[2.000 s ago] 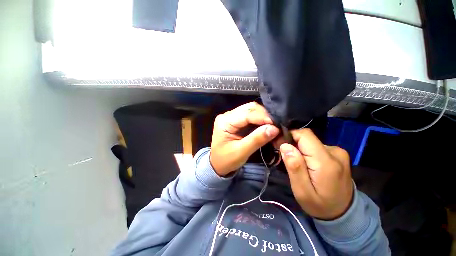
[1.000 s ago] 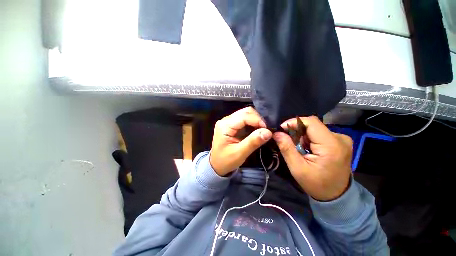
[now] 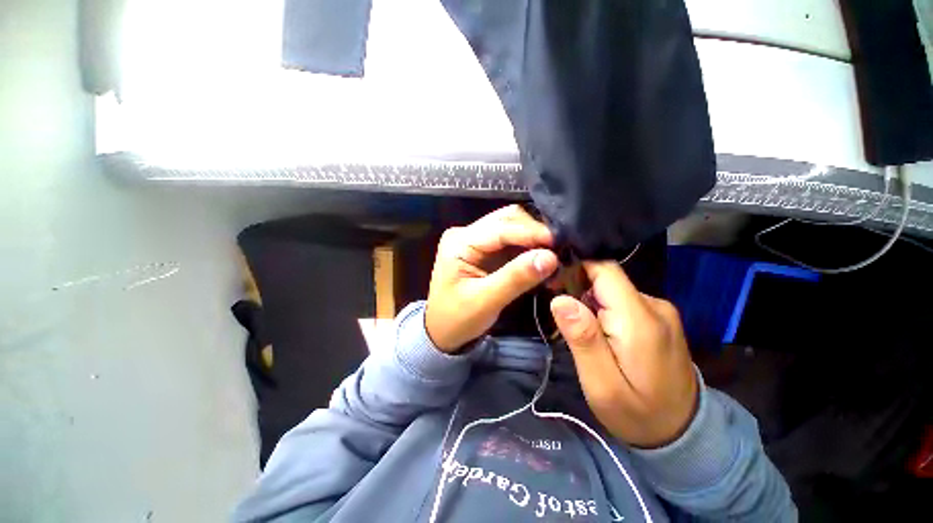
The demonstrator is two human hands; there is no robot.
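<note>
A dark navy fabric panel (image 3: 614, 112) hangs from the white table over its front edge, down to my hands. My left hand (image 3: 486, 276) pinches the panel's lower tip between thumb and fingers. My right hand (image 3: 629, 352) is just right of it, with small thread snips (image 3: 573, 278) between its thumb and fingers. The snips' blades are dark and blurred at the fabric's tip; their handles are hidden by the hand. Whether the blades touch the cloth cannot be told.
A flat cut panel (image 3: 325, 37) lies on the white table (image 3: 256, 123), which has a measuring tape edge. A black phone (image 3: 890, 82) with a white cable (image 3: 895, 230) is at right. A blue crate (image 3: 739, 301) is below; dark cloth (image 3: 312, 327) is at left.
A second ago the snips' blades stood up away from the cloth; now they point to the fabric's tip. My right hand has turned and moved slightly down and left. My left hand keeps its pinch.
</note>
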